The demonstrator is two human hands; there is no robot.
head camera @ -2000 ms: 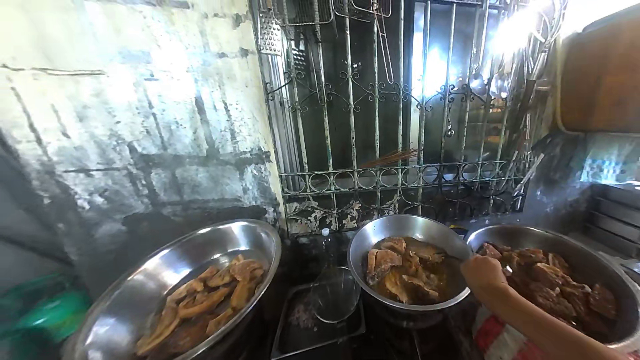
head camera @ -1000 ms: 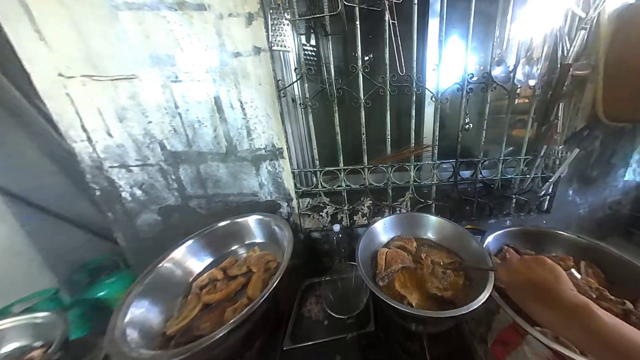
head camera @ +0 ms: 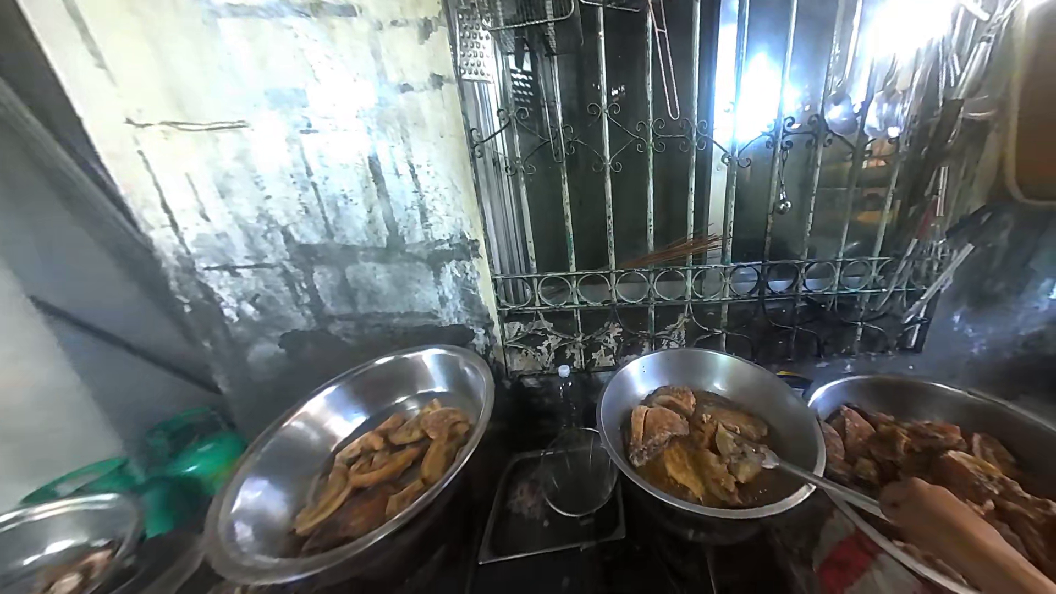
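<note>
My right hand (head camera: 928,511) is closed around the handle of a metal ladle or spoon (head camera: 825,484) at the lower right. The utensil's far end lies among meat pieces in brown liquid in the middle steel bowl (head camera: 660,367). Beneath my forearm is a wide steel basin (head camera: 907,388) filled with browned meat. On the left, a large steel basin (head camera: 272,478) holds long brown meat pieces. Between this basin and the middle bowl are a dark square tray (head camera: 536,540) and a round wire-rimmed strainer (head camera: 582,474). My left hand is out of view.
Green gas cylinders (head camera: 206,454) stand at the left, behind another steel bowl (head camera: 82,507). A bottle with a white cap (head camera: 564,373) stands behind the tray. Behind the bowls rises a metal window grille (head camera: 610,280) with a hanging grater (head camera: 474,45) and other utensils. A stained wall (head camera: 330,190) adjoins it.
The utensil's lower end has shifted within the middle bowl, and its bowl-shaped end now shows among the meat. My right hand has moved to the right and lower, away from the middle bowl's rim.
</note>
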